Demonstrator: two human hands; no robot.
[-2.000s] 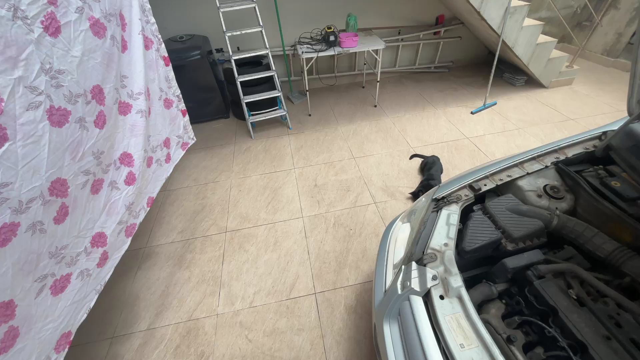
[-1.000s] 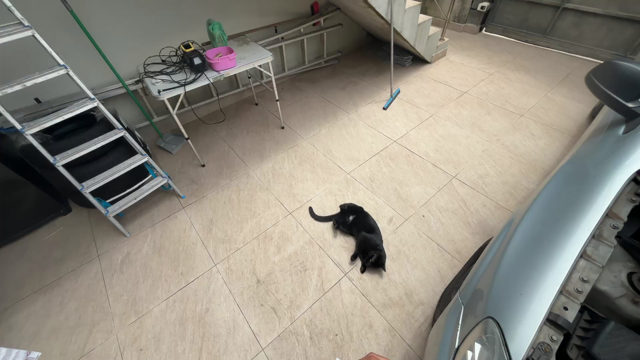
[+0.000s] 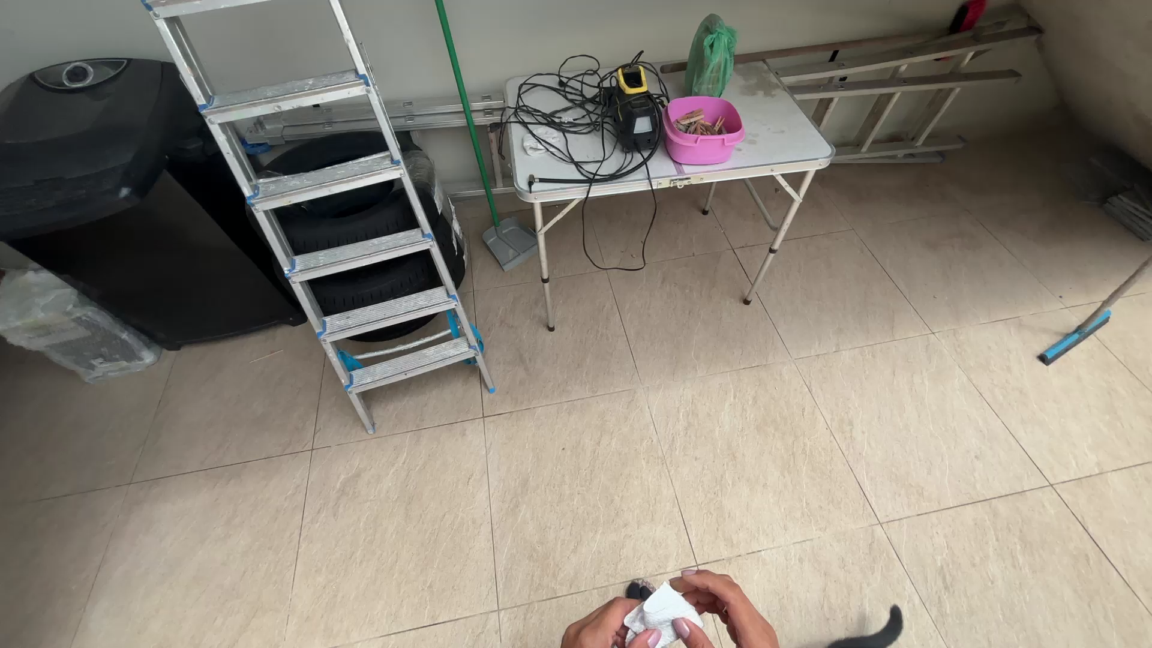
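Observation:
Both my hands are low in the head view, close together around a crumpled white paper or cloth wad [image 3: 664, 614]. My left hand [image 3: 601, 623] grips it from the left, and my right hand [image 3: 727, 607] pinches it from the right with thumb and fingers. Part of a dark shoe shows just behind the wad. Farther off stands a white folding table [image 3: 765, 126], bearing a pink plastic tub [image 3: 705, 148] of wooden clothespins, a green plastic bag [image 3: 711, 56] and a yellow-and-black device [image 3: 635, 112] amid black cables.
An aluminium stepladder [image 3: 378, 261] stands before stacked tyres [image 3: 360, 216], beside a black bin-like appliance [image 3: 171, 207]. A grey dustpan [image 3: 510, 243] with green handle is left of the table. A blue squeegee [image 3: 1076, 337] lies right; a cat's black tail [image 3: 873, 634] shows at the bottom.
Both hands, with the white wad between them, have come into view. The view has swung away from the car and toward the table and ladder; only the cat's tail still shows.

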